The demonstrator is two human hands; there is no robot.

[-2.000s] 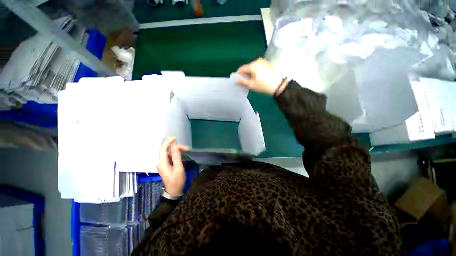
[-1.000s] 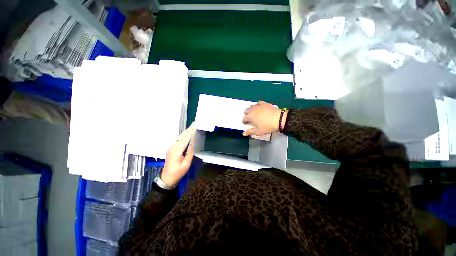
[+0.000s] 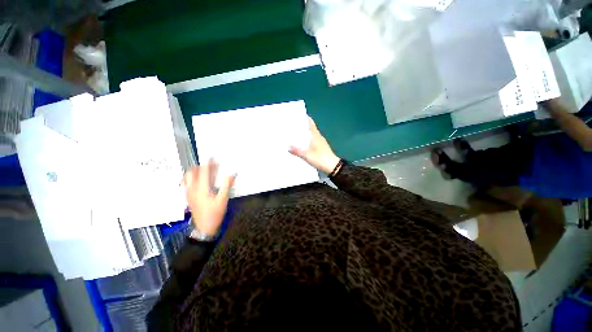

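A folded white carton (image 3: 256,139), its top closed, lies on the green bench in front of me. My right hand (image 3: 318,150) holds its right side, with the thumb on the top face. My left hand (image 3: 206,198) is slightly blurred at its left front corner, thumb and fingers spread around the corner. The carton's underside is hidden. A stack of flat white carton blanks (image 3: 110,162) with layered edges lies left of the carton, above blue-edged crates (image 3: 133,295).
Finished white cartons (image 3: 532,68) stand at the right, with cloudy plastic bags (image 3: 406,19) behind. A white strip (image 3: 243,72) crosses the green bench. At the right, another person's arm (image 3: 571,126) reaches the cartons. An open brown box (image 3: 506,240) is on the floor.
The carton was an open frame and its top is now closed. My right hand has moved from its top to its right side. The view has shifted, showing another person at the right.
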